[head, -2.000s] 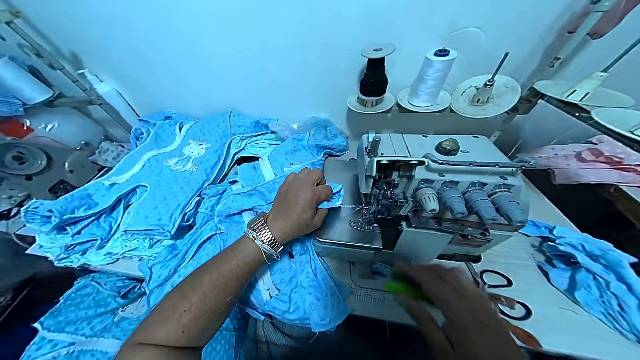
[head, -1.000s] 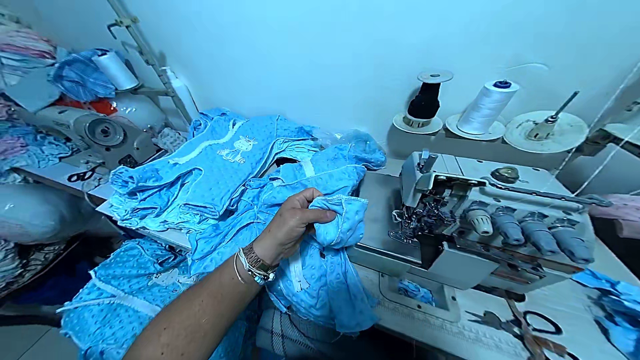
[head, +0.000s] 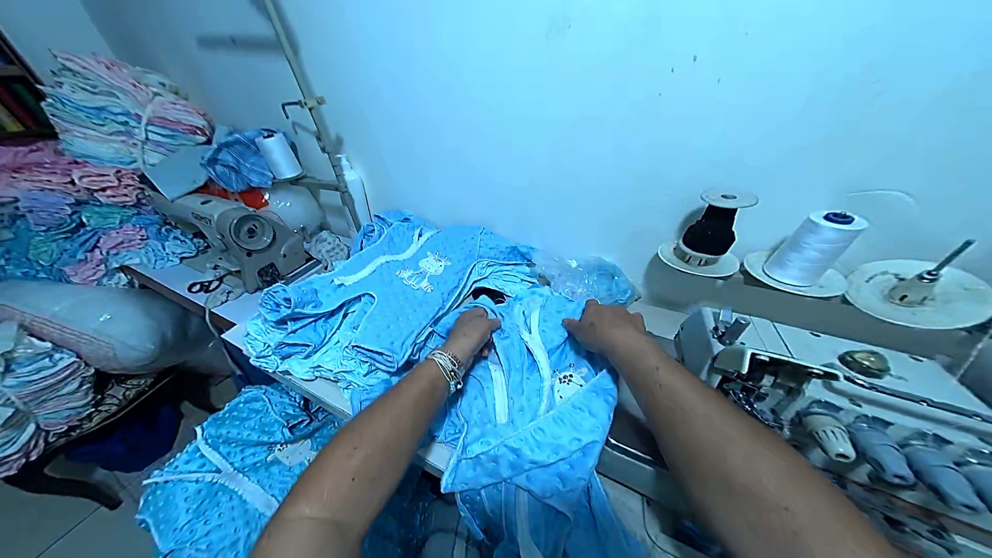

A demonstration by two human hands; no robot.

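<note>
A blue dotted baby garment [head: 535,434] with white trim and a small embroidered figure hangs over the table's front edge. My left hand [head: 471,335], with a metal bracelet at its wrist, pinches the garment's upper left part. At its upper right, my right hand [head: 608,327] grips the fabric. A pile of matching blue garments [head: 395,298] lies just left of my hands, the top one bearing a white embroidered animal. More blue dotted fabric [head: 232,465] hangs lower at the left.
An overlock sewing machine [head: 775,387] stands at the right, below a white thread cone [head: 814,248] and a black spool [head: 709,231]. Another sewing machine [head: 240,232] and small scissors [head: 208,285] are at the left, near stacked clothes [head: 120,112]. A clear plastic bag [head: 593,280] lies by the wall.
My right hand has come onto the garment beside my left hand, and the garment is now spread between them. The view has swung left.
</note>
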